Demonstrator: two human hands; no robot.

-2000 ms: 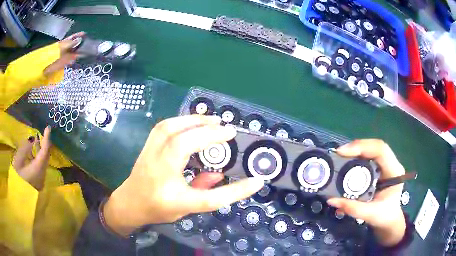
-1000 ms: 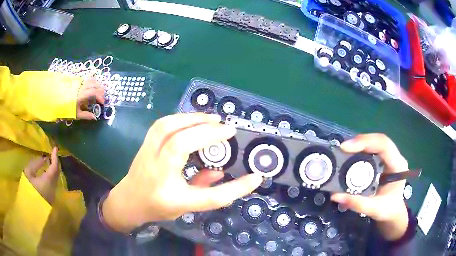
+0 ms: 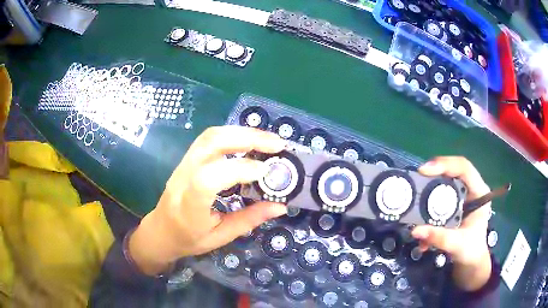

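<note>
A narrow grey four-position fixture (image 3: pixel 366 191) holds a row of round black-rimmed units with pale centres, faces towards me. My left hand (image 3: pixel 207 192) grips its left end, with fingers and thumb around the leftmost unit (image 3: pixel 279 175). My right hand (image 3: pixel 459 225) holds its right end; a thin dark-looking tool, likely tweezers (image 3: pixel 490 197), sticks out from this hand to the right. The fixture is held above a clear blister tray (image 3: pixel 246 103) with rows of similar units (image 3: pixel 312 255).
A fixture with three pale units (image 3: pixel 213 46) lies on the green mat at the far side. Stacked fixtures (image 3: pixel 318 31) are beyond. A clear box (image 3: pixel 438 75), blue bin (image 3: pixel 490 36) and red bin (image 3: pixel 511 114) stand upper right. A ring sheet (image 3: pixel 108 102) and a yellow-clothed person (image 3: pixel 48 240) are left.
My left thumb and fingers have moved from beside the second unit to the leftmost one. The other person's hands have left the ring sheet and the view, with the unit there gone.
</note>
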